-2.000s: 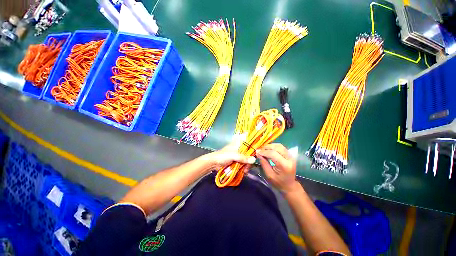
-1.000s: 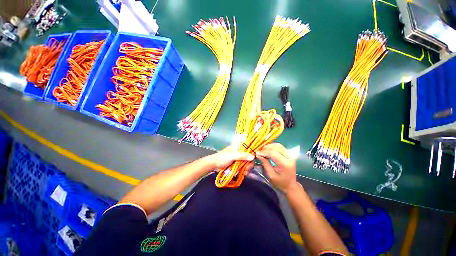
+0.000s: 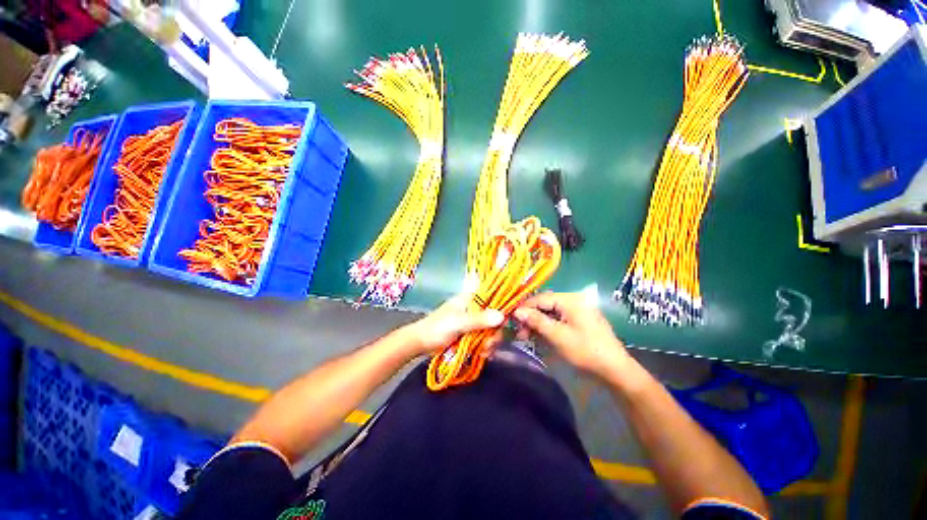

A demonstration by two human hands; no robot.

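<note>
An orange coiled cable (image 3: 526, 254) is held upright at a slant in front of my body, over the bench's near edge. My left hand (image 3: 457, 323) is closed around its lower middle. A thin dark tie (image 3: 480, 303) shows across the coil there. My right hand (image 3: 564, 327) is at the coil's right side, fingertips together close to the tie; whether they pinch its end is hidden. Behind lie straight yellow-orange wire bundles, at left (image 3: 429, 168), middle (image 3: 496, 163) and right (image 3: 686, 178). A small bundle of black strands (image 3: 562, 208) lies between the middle and right bundles.
Blue bins (image 3: 315, 203) of orange coils stand in a row at left on the green bench (image 3: 600, 112). A blue-white machine (image 3: 879, 142) with prongs stands at right, clear scrap (image 3: 788, 320) near it. A blue stool (image 3: 757, 427) is below; stacked blue crates (image 3: 66, 416) are lower left.
The camera view has shifted and tilted slightly. My right hand has turned, and the teal spot seen at its fingers earlier no longer shows. My left hand keeps its hold on the coil.
</note>
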